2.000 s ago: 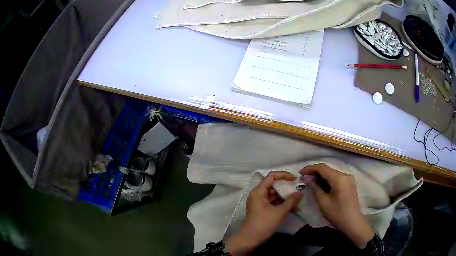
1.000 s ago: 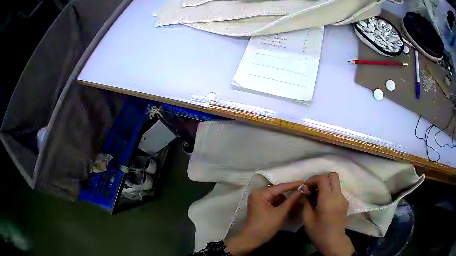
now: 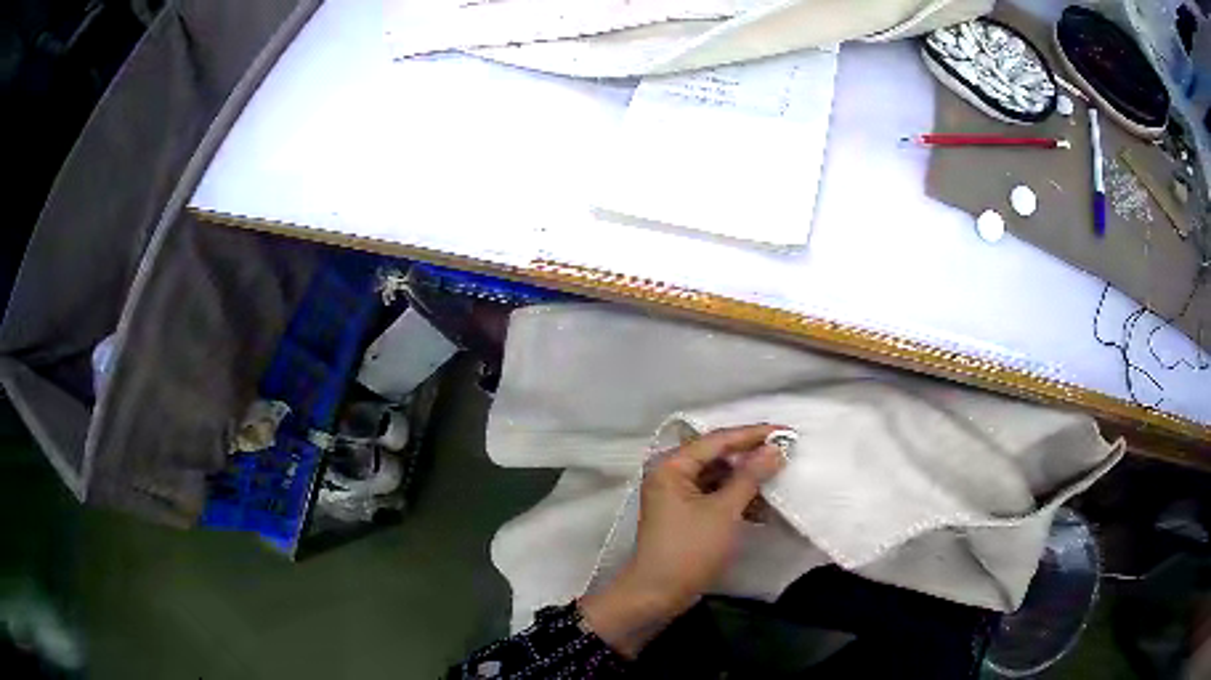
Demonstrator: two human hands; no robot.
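Observation:
A cream garment (image 3: pixel 916 465) lies over my lap below the table edge, with its stitched edge folded up. My left hand (image 3: pixel 711 498) pinches the garment's edge between thumb and fingers. A small white button (image 3: pixel 782 437) shows at those fingertips, against the cloth. My right hand is not in view. No needle or thread can be made out.
The white table (image 3: pixel 399 146) holds another cream garment (image 3: pixel 691 33), paper sheets (image 3: pixel 724 153), a button tin (image 3: pixel 989 67), a dark tin (image 3: pixel 1113 67), a red pencil (image 3: pixel 989 141), and two white buttons on a mat (image 3: pixel 963 166). A blue crate (image 3: pixel 312 359) stands below left.
My right hand was at the button beside my left hand and has left the picture. My left hand still pinches the cloth. The view has shifted slightly.

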